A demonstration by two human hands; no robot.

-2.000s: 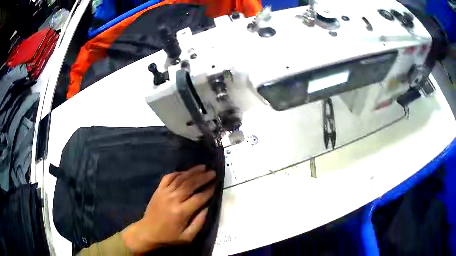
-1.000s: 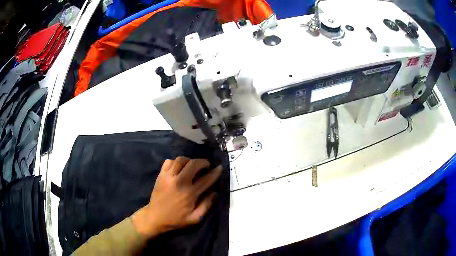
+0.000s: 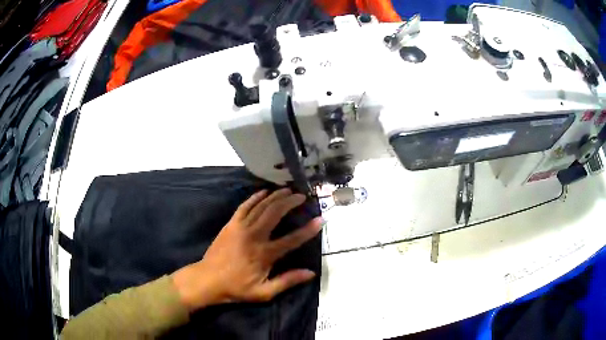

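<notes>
A large black cloth panel (image 3: pixel 153 226) lies on the white sewing table, its right edge running up under the left end of the white sewing machine (image 3: pixel 399 86). My left hand (image 3: pixel 256 249) lies palm down on the panel with its fingers spread, the fingertips close beside the presser foot area (image 3: pixel 313 189). The needle and foot are partly hidden by the grey lever and head. A short black tab (image 3: pixel 65 242) sticks out from the panel's left edge. The panel's bottom is cut off by the frame. My right hand is not in view.
Dark snips (image 3: pixel 465 192) lie on the machine bed below the control panel (image 3: pixel 485 141). Stacked black pieces (image 3: pixel 25 265), grey pieces (image 3: pixel 33 133) and red pieces (image 3: pixel 66 23) are at left. An orange-lined bin (image 3: pixel 143 50) stands behind. A blue bin edge (image 3: pixel 565 285) is at lower right.
My left hand has moved up the panel towards the presser foot, and its fingers are more spread and flatter. The camera view has shifted, so the machine appears farther right.
</notes>
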